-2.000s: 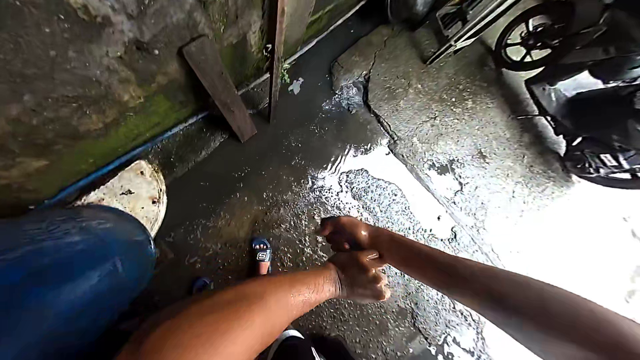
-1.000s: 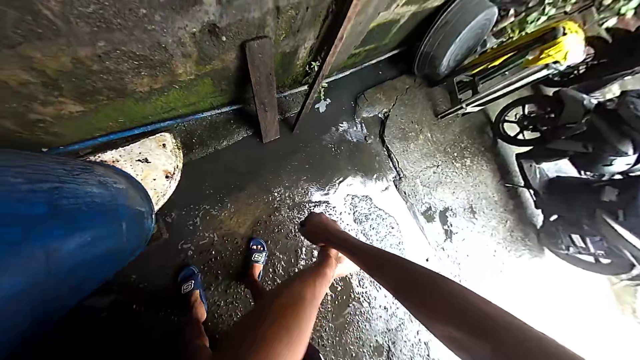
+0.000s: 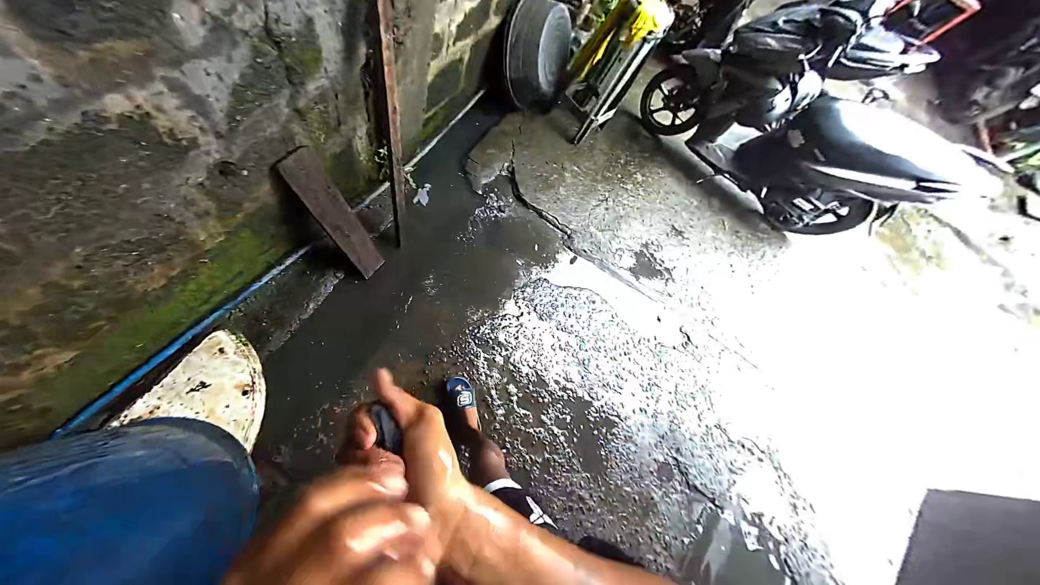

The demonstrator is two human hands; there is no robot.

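Observation:
Both bare hands are wet and close together at the lower middle of the head view. My right hand [image 3: 414,435] has its thumb raised and its fingers curled around a small dark object [image 3: 386,429], whose kind I cannot tell. Blurred and nearer the camera, my left hand [image 3: 349,528] lies against the right wrist; its finger pose is unclear. Beyond the hands, a foot in a blue slide sandal [image 3: 461,393] stands on the wet ground.
A blue plastic drum [image 3: 122,504] is at the lower left, beside a worn whitish board [image 3: 215,386]. A wooden plank [image 3: 331,213] leans on the mossy wall [image 3: 154,162]. Murky water [image 3: 406,292] covers the ground by the wall. Parked motorcycles [image 3: 837,162] and a large round basin [image 3: 538,53] are farther off.
Both hands have moved closer to the camera and leftward in the view. The dark object in my right hand shows more plainly. The view has turned somewhat.

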